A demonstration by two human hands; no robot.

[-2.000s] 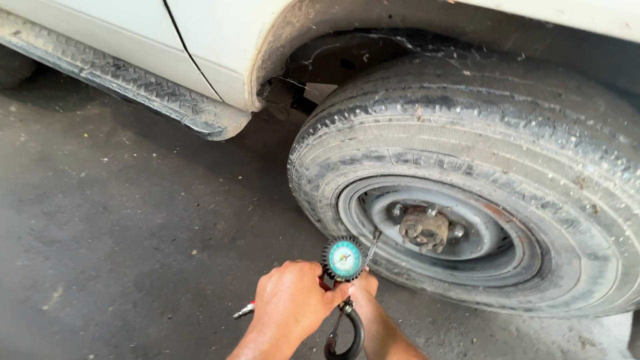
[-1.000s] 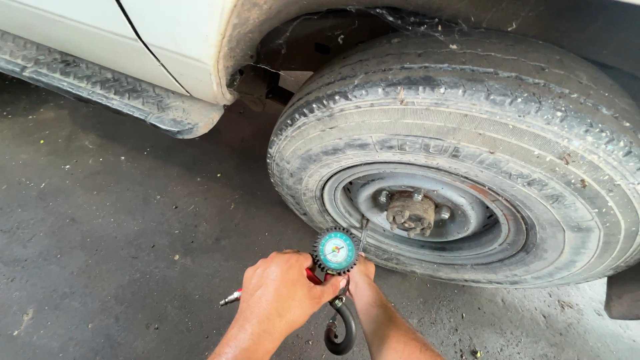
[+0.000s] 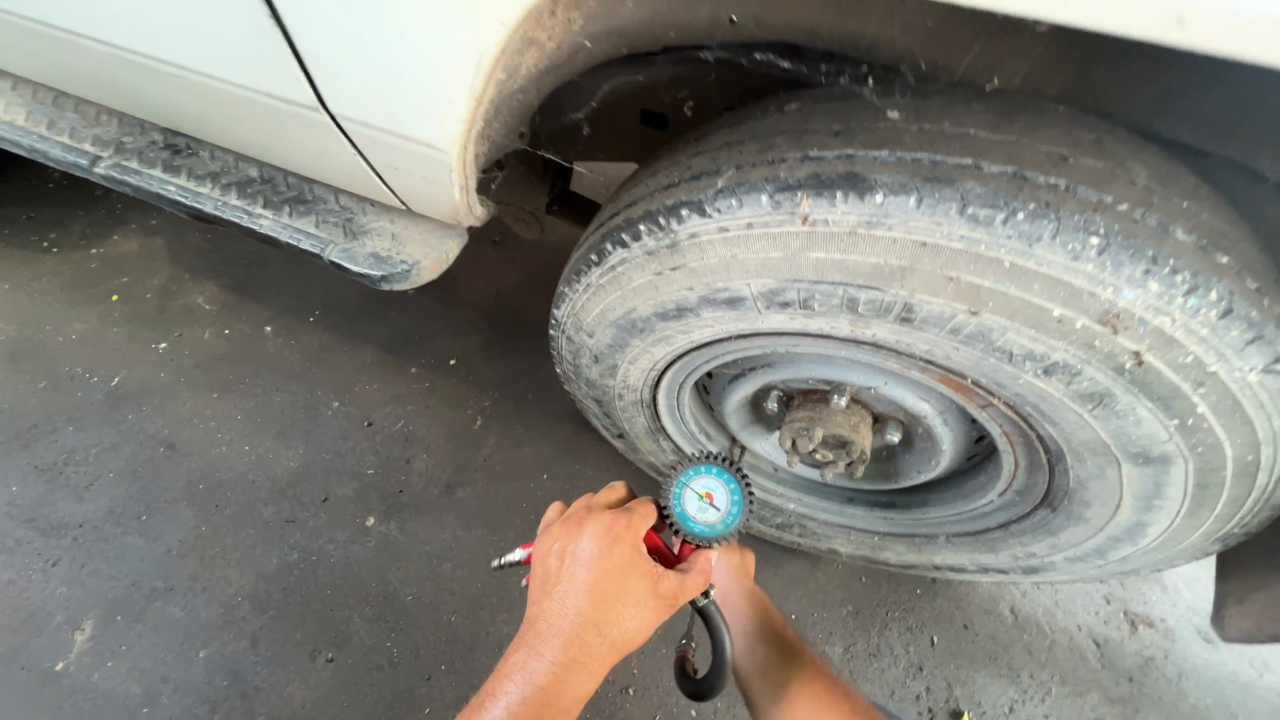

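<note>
My left hand [image 3: 605,565] is closed around a red tire inflator, whose round pressure gauge [image 3: 706,498] has a teal dial and a black ribbed rim. A metal fitting [image 3: 512,557] sticks out to the left of that hand. Below the gauge a short black hose [image 3: 714,665] curves down. My right hand [image 3: 735,565] is mostly hidden behind the gauge and my left hand, close to the lower edge of the wheel; what its fingers hold cannot be seen. Just beyond the gauge is the grey steel rim [image 3: 910,515] of a dusty tire [image 3: 650,290].
The white vehicle body [image 3: 400,90] and its dark wheel arch rise above the tire. A dirty running board [image 3: 300,225] runs along the upper left. Rusty hub and lug nuts [image 3: 828,435] stand out in the wheel's middle. Under everything lies a grey concrete floor [image 3: 250,450].
Both hands stay by the lower left of the wheel, with the inflator still in my left hand. The view has shifted slightly.
</note>
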